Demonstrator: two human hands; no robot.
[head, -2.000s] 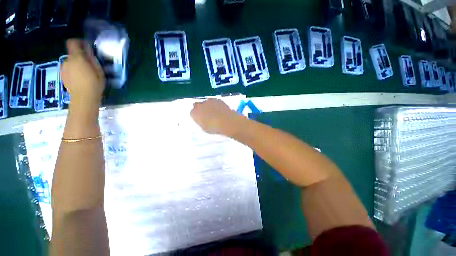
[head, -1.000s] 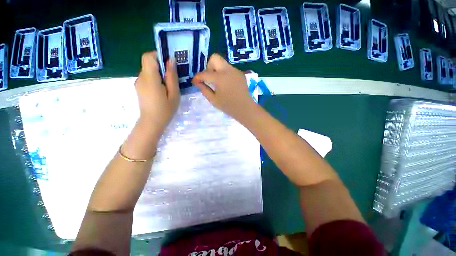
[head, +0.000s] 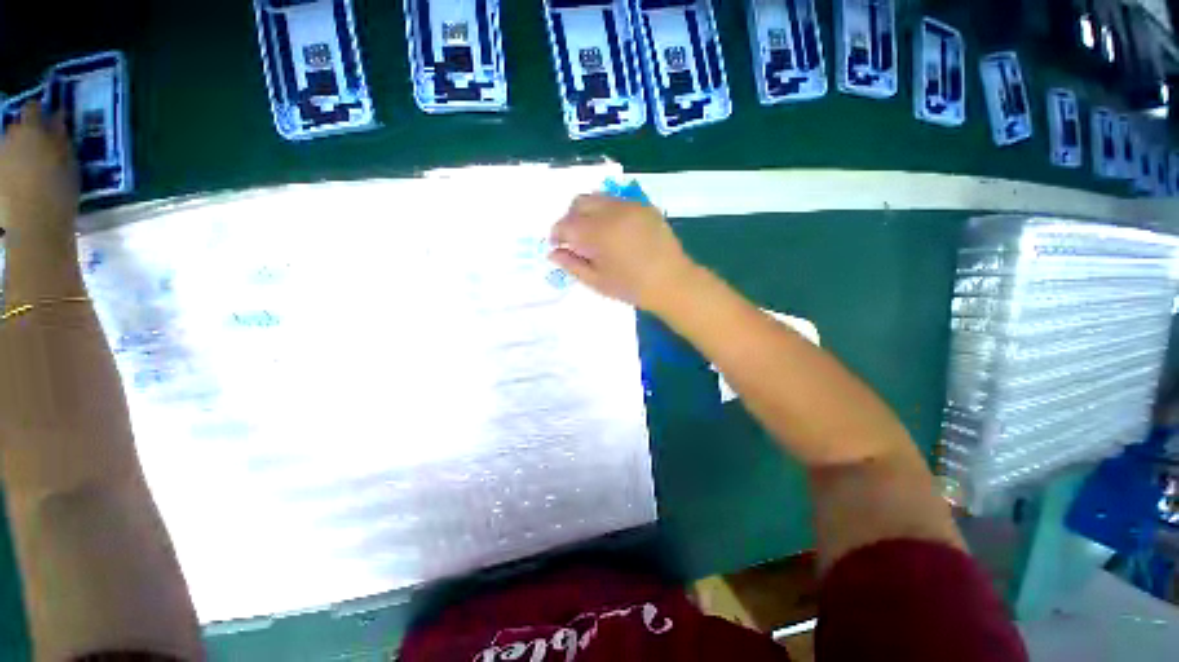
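My left hand (head: 36,162) is at the far left edge, partly cut off, with its fingers on the rim of a tilted light housing (head: 26,98). That housing overlaps the edge of another light housing (head: 97,127). My right hand (head: 614,246) is over the upper right part of the bright white tray (head: 375,388), fingers curled together. A tiny bluish spot shows just below its fingertips; whether the fingers pinch it cannot be told. Blue film pieces (head: 628,192) lie at the tray's top right corner, just beyond this hand.
More light housings (head: 595,65) stand in a row beyond the pale edge strip (head: 802,192). Stacked clear trays (head: 1060,349) are at the right. A white scrap (head: 791,326) lies partly under my right forearm. Blue material (head: 1115,498) hangs below the stack.
My left hand has left the housing worked on before, which now stands in the row, and moved to the far left. My right hand has moved back from the housing to over the tray.
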